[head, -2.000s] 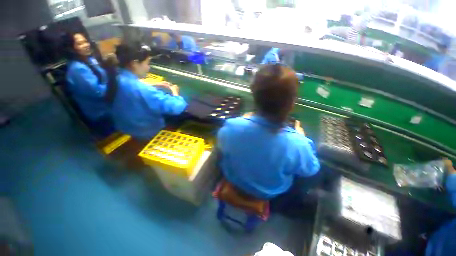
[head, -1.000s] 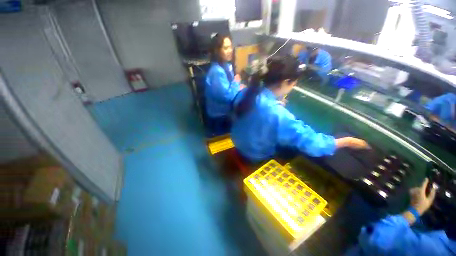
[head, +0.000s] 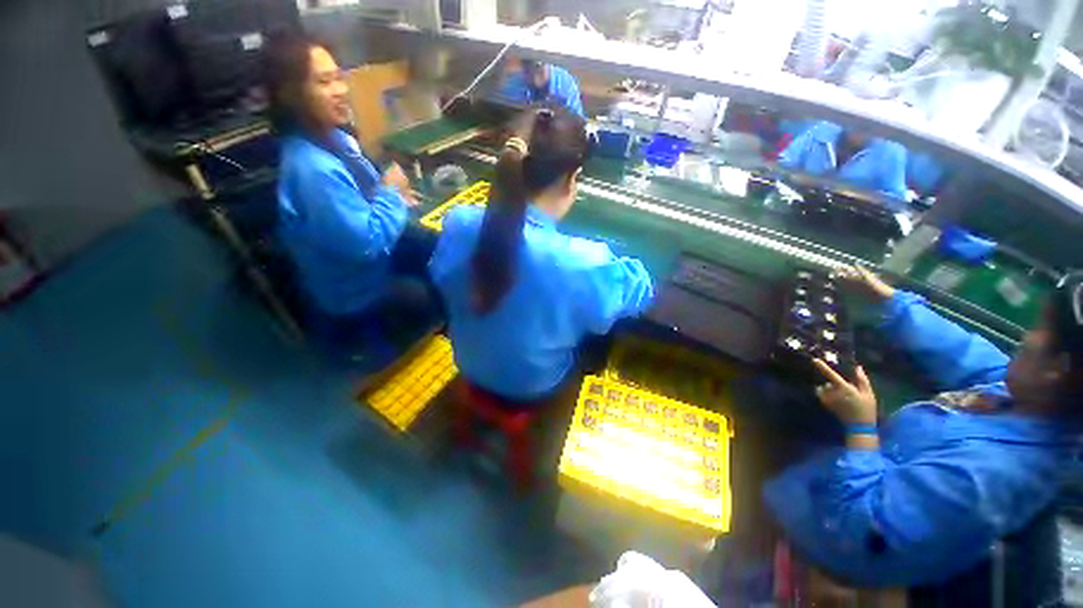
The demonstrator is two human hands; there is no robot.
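Observation:
Neither of my hands can be made out. A crumpled white shape [head: 651,584] is cut off by the bottom edge beside a tan strip; whether it is a cloth or a glove is unclear. Nearest in front, a yellow plastic tray [head: 647,457] with a grid of pockets and small parts lies on a pale stack. To its right, a seated person's two hands hold a black component tray [head: 817,318] with round pockets and shiny parts. A flat black tray or mat [head: 719,304] lies beside it on the bench.
Another seated person [head: 529,285] has their back to me. A further person [head: 339,214] is at the left by a dark rack. A yellow tray [head: 410,382] is low beside a red stool [head: 505,430]. Blue floor [head: 238,475] lies left. A white shelf [head: 713,74] runs above the line.
The view has swung left, then partly back right, and seems nearer the bench. The middle person's arm has drawn back from the black mat. The right person now has both hands on the black component tray.

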